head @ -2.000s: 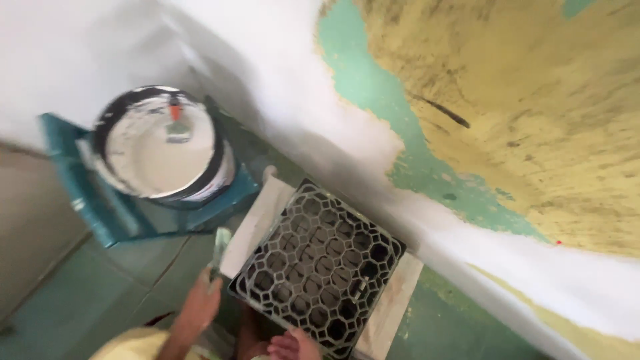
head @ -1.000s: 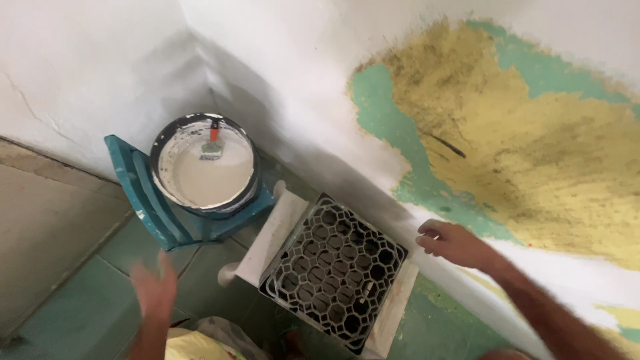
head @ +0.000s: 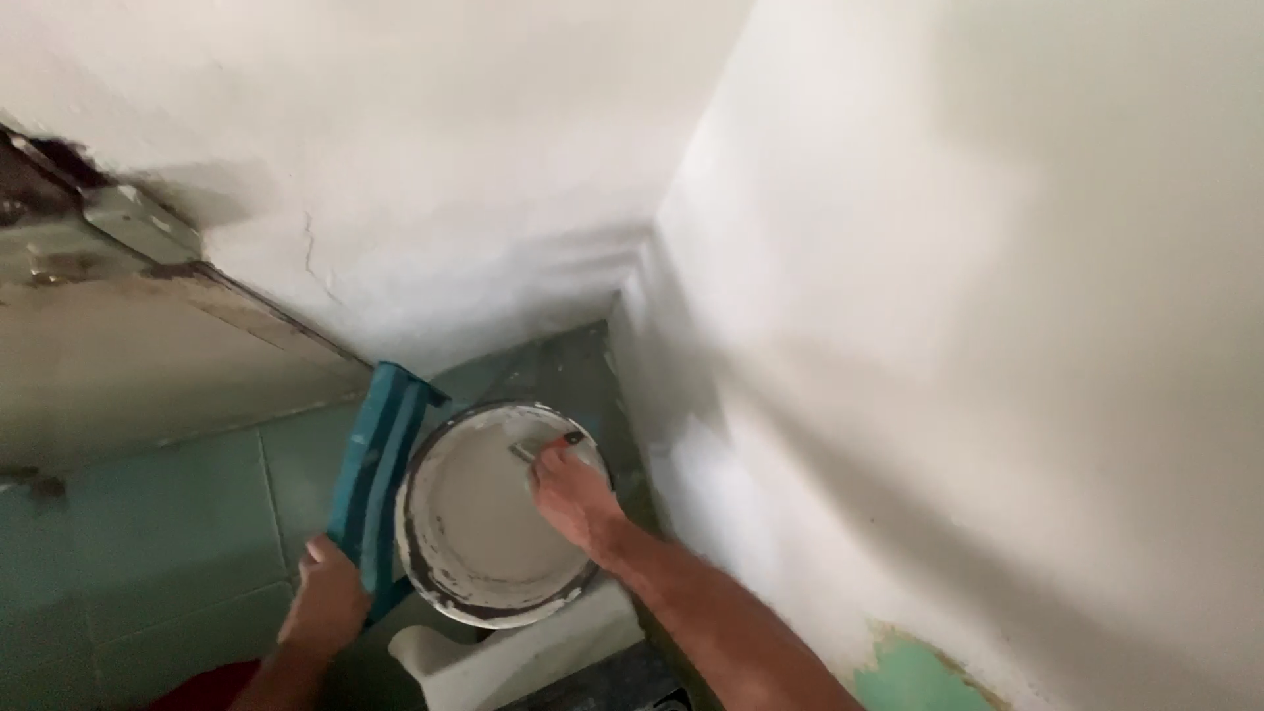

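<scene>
My right hand (head: 573, 494) reaches over a round bucket (head: 425, 573) of whitish paint or plaster (head: 484, 504) and grips a putty knife (head: 526, 451) with a red and black handle, its blade near the far inner side. My left hand (head: 331, 592) is on the lower end of a blue plastic chair or stool part (head: 365, 474), which stands upright along the bucket's left side. The fingers of my left hand are partly hidden behind that edge.
White walls (head: 839, 247) meet in a corner behind the bucket. Green floor tiles (head: 178, 523) lie at the left, below a door (head: 168, 365). A pale stool or seat piece (head: 543, 652) and a dark crate edge (head: 602, 686) are in front.
My right hand has moved from beside the crate to the bucket and taken hold of the tool lying there. My left hand has come to the blue plastic. The view has shifted toward the corner.
</scene>
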